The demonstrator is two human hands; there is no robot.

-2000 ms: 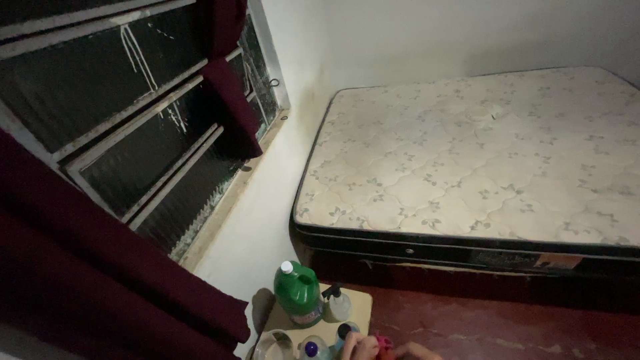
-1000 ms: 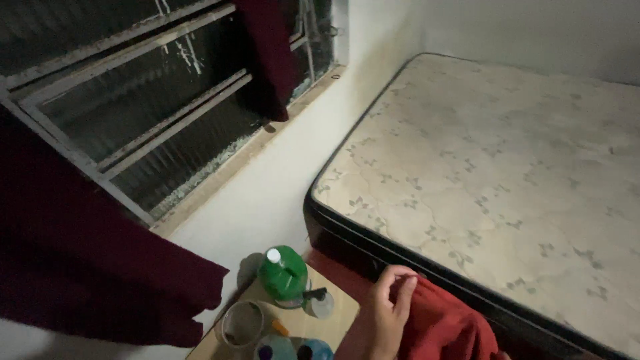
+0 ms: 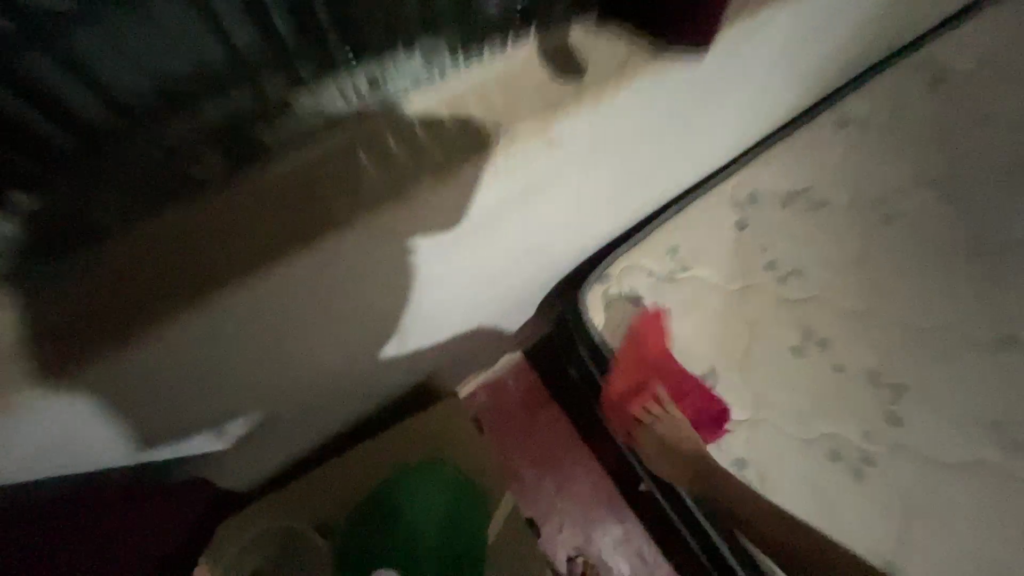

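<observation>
My right hand (image 3: pixel 668 440) presses a red and pink cloth (image 3: pixel 652 384) against the corner edge of a mattress (image 3: pixel 800 320). The mattress is pale with a leaf-like pattern and dark piping along its rim. The forearm reaches in from the lower right. The cloth is blurred and partly covered by the fingers. My left hand is not in view.
A small table (image 3: pixel 448 432) stands at the bottom, with a green plastic jug (image 3: pixel 416 520) and a blurred container (image 3: pixel 268 550) on it. A strip of red floor (image 3: pixel 560 480) lies between table and bed. The white wall (image 3: pixel 512 232) and window run along the left.
A hand and the red cloth, earlier beside the bed's side, are now at the mattress corner. The view has moved closer to the wall and bed corner.
</observation>
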